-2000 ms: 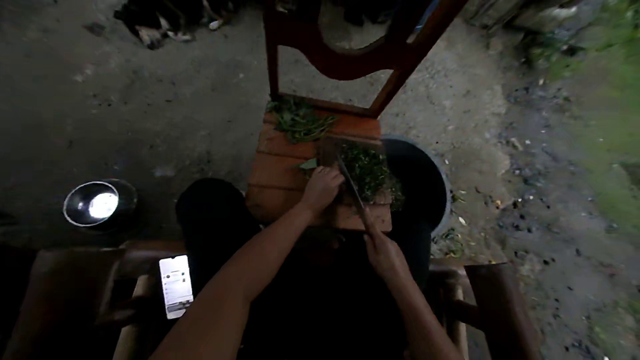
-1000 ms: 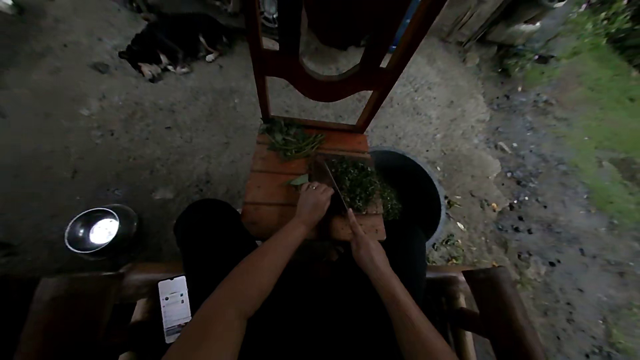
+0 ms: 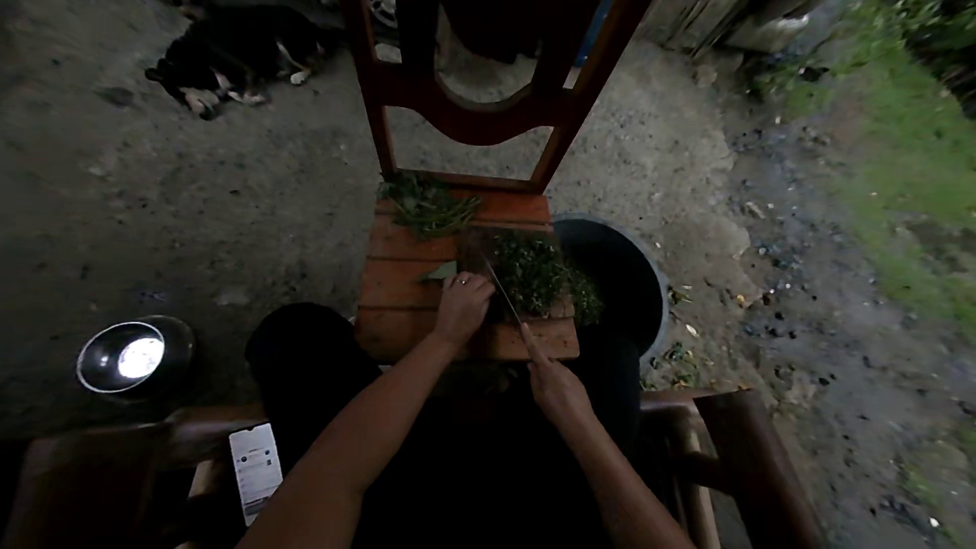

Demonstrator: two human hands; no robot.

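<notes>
On the slatted seat of a wooden chair (image 3: 396, 286), my left hand (image 3: 463, 305) presses with curled fingers at the left part of a dark cutting board (image 3: 474, 242); a leaf (image 3: 442, 271) pokes out to its left. Whatever lies beneath those fingers is hidden. My right hand (image 3: 560, 387) grips the handle of a knife (image 3: 503, 293), whose blade slants up and left, close to my left fingertips. Chopped green leaves (image 3: 531, 271) are heaped right of the blade. A bunch of leafy stems (image 3: 428, 207) rests at the back left of the seat.
A large dark basin (image 3: 629, 274) stands right of the chair, with chopped greens at its near-left side. A metal bowl (image 3: 114, 362) sits on the ground at left. A lit phone (image 3: 256, 469) lies by my left forearm. A dog (image 3: 236, 57) lies at upper left.
My right hand still holds the knife, and my left hand stays at the board's left part. The bunch of stems remains at the back of the seat.
</notes>
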